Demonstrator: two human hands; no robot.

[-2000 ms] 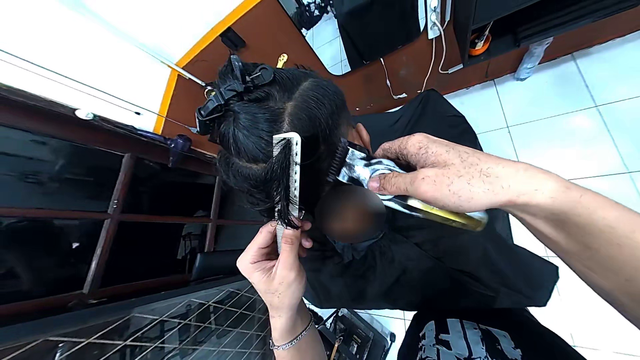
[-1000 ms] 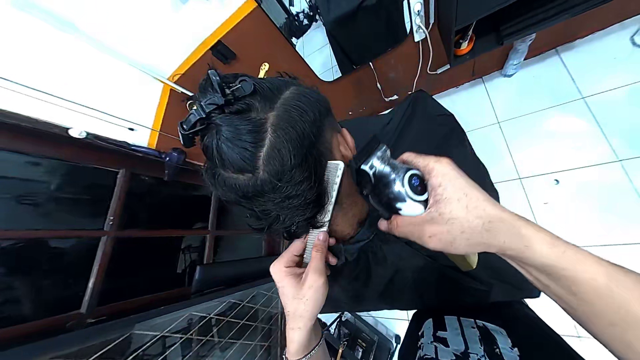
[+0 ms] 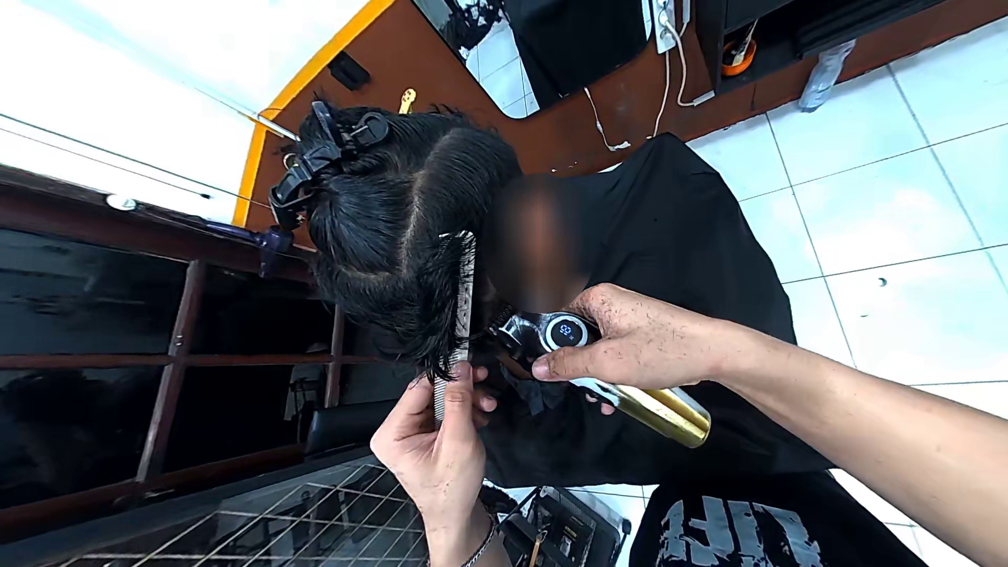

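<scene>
My left hand (image 3: pixel 445 429) pinches the lower end of a pale comb (image 3: pixel 466 295), which stands nearly upright in the dark hair (image 3: pixel 354 216) of a seated person. Strands lie over the comb's teeth. My right hand (image 3: pixel 638 339) grips a hair clipper (image 3: pixel 571 331) with a round display and a gold-coloured body. The clipper's blade end is just right of the comb, pointing toward it. Black hair clips (image 3: pixel 315 161) hold hair at the back left of the head. A black cape (image 3: pixel 677 236) covers the person's body.
Beyond the head are a brown panel with a mirror (image 3: pixel 543 47) and a white power strip (image 3: pixel 665 27) with cables. A hair dryer (image 3: pixel 272 244) hangs at left near dark framed panes. A plastic bottle (image 3: pixel 825 75) stands on the tiled floor. A black case (image 3: pixel 579 528) lies below.
The clipper has turned from beside the neck to point left at the comb, its gold body showing again. The comb has come back to a nearly upright position in the hair.
</scene>
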